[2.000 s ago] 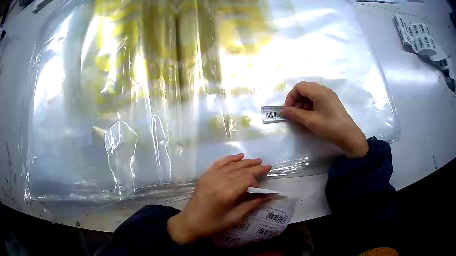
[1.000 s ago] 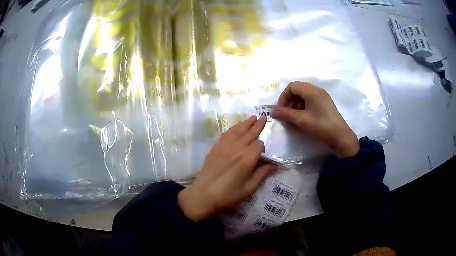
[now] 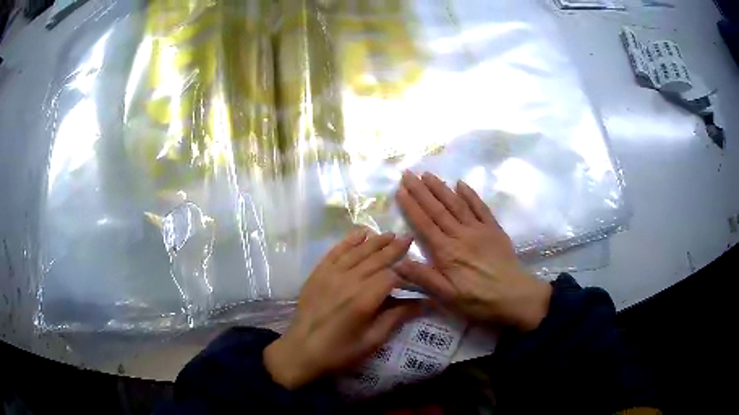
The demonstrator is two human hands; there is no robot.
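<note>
A stack of large clear polybags with yellow-green print lies flat before me, with strong glare. My right hand lies palm down on its lower right part, fingers extended; no sticker shows and the spot under the fingers is hidden. My left hand is beside it at the stack's near edge, fingertips on the plastic. A barcode label sheet sticks out from under my left hand at the table's near edge, held by its thumb side.
A curled strip of small barcode labels lies on the white table at the upper right, with a dark scrap at its end. Flat pale items lie at the far edge. My dark sleeves frame the near side.
The barcode sticker between my right fingers no longer shows; that hand has flattened onto the bag. My left hand has drawn back from the sticker towards the near edge.
</note>
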